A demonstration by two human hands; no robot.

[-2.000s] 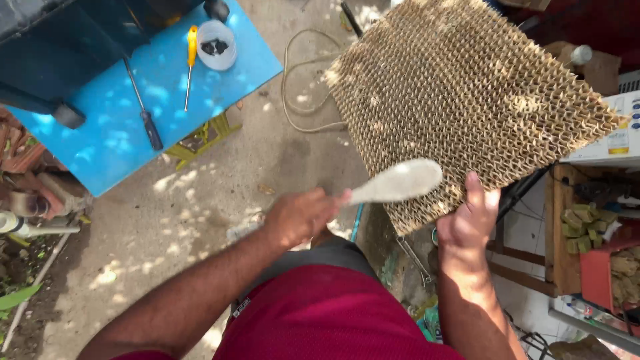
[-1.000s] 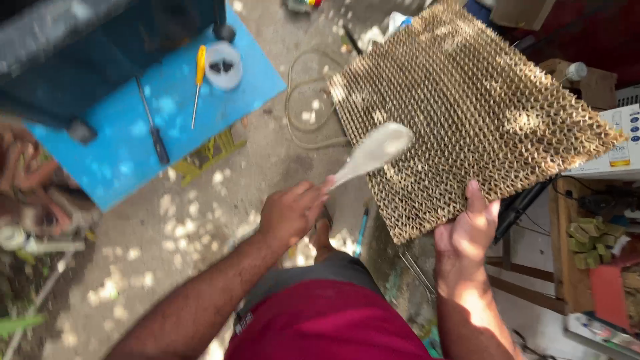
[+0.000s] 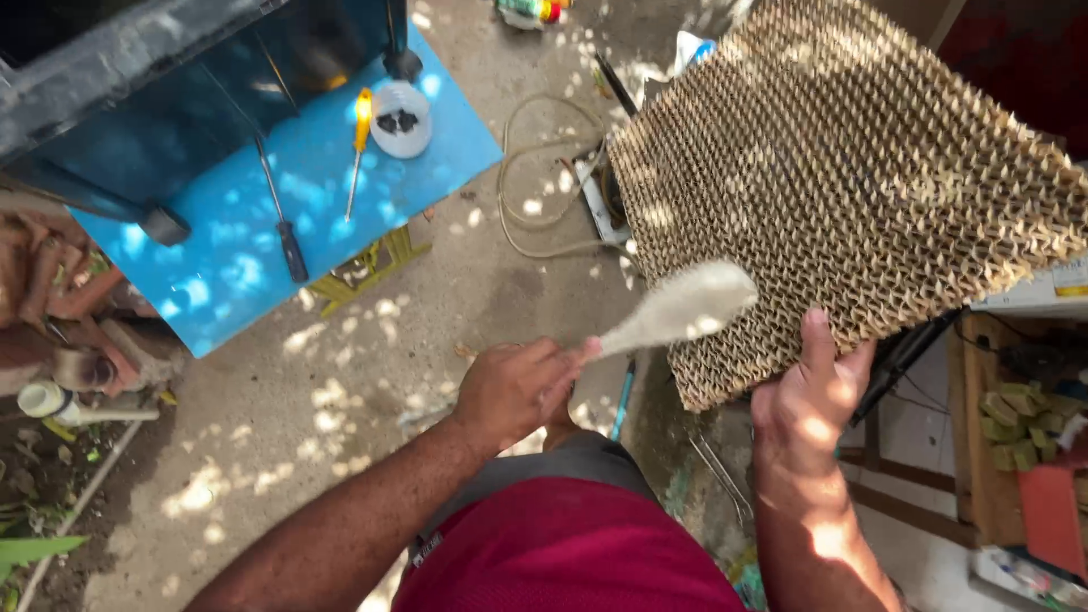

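My left hand grips the narrow end of a whitish paddle-shaped tool, like a spoon or brush; it is blurred. Its broad end lies over the lower left part of a brown honeycomb cooling pad; whether they touch I cannot tell. My right hand holds the pad by its lower edge, thumb on the upper face and fingers mostly hidden beneath. The pad slants up to the right, and dust or pale residue shows in its cells.
At the upper left a blue board carries a dark appliance housing, a yellow-handled screwdriver, a dark-handled screwdriver and a white cup with dark pieces. A hose lies coiled on the ground. A wooden table stands right.
The paddle-shaped tool has moved over the pad's lower left part, first leftward and up, then slightly back down. My right hand keeps its hold on the pad.
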